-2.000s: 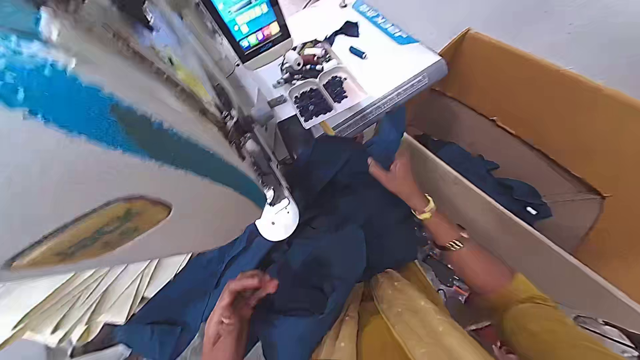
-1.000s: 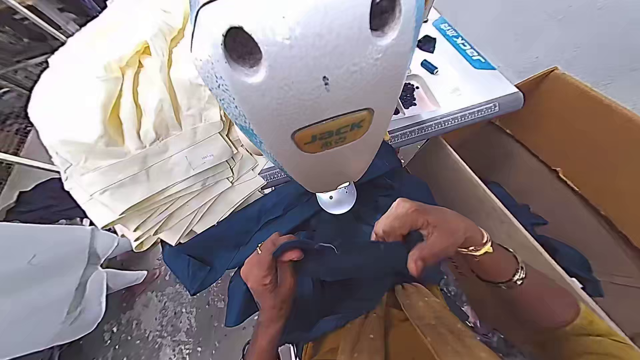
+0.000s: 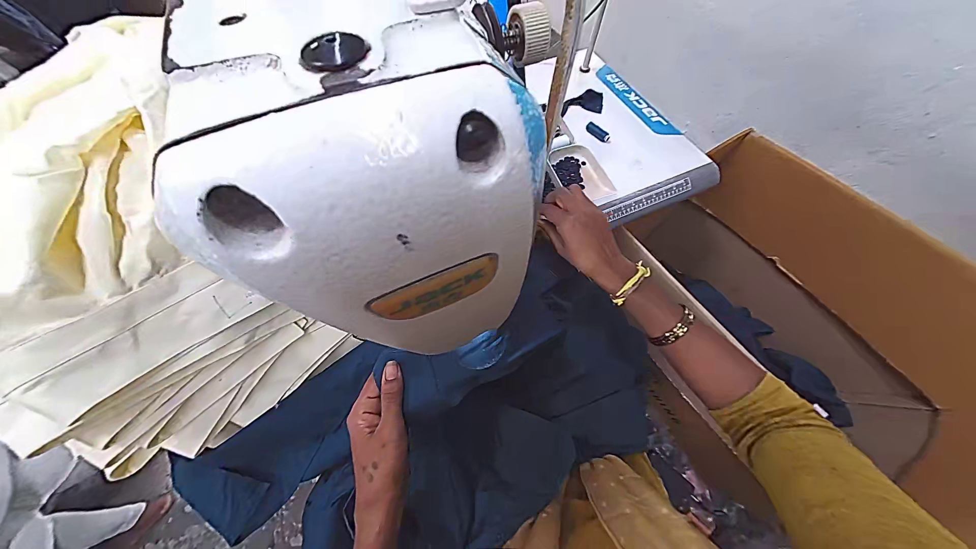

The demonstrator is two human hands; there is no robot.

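Observation:
The white Jack sewing machine head (image 3: 343, 206) fills the upper middle and hides its needle area. Below it a navy blue garment (image 3: 518, 412) spreads over the lap and hangs to the left. My left hand (image 3: 381, 427) pinches the garment's edge, thumb on top, just below the machine head. My right hand (image 3: 579, 229) is at the near edge of a white tray (image 3: 598, 174) of small dark buttons (image 3: 568, 169), right of the machine; its fingertips are partly hidden, so whether they hold anything cannot be told.
Stacked cream fabric pieces (image 3: 191, 358) lie at the left. A cardboard box (image 3: 839, 221) at the right holds dark blue cloth (image 3: 793, 374). On the white table (image 3: 648, 164) lie a dark thread spool (image 3: 598, 132) and a dark scrap (image 3: 585, 101). A thin metal rod rises beside the machine.
My right hand has left the garment, which both hands held a second ago, and moved to the button tray. My left hand still holds the cloth. The machine head appears nearer.

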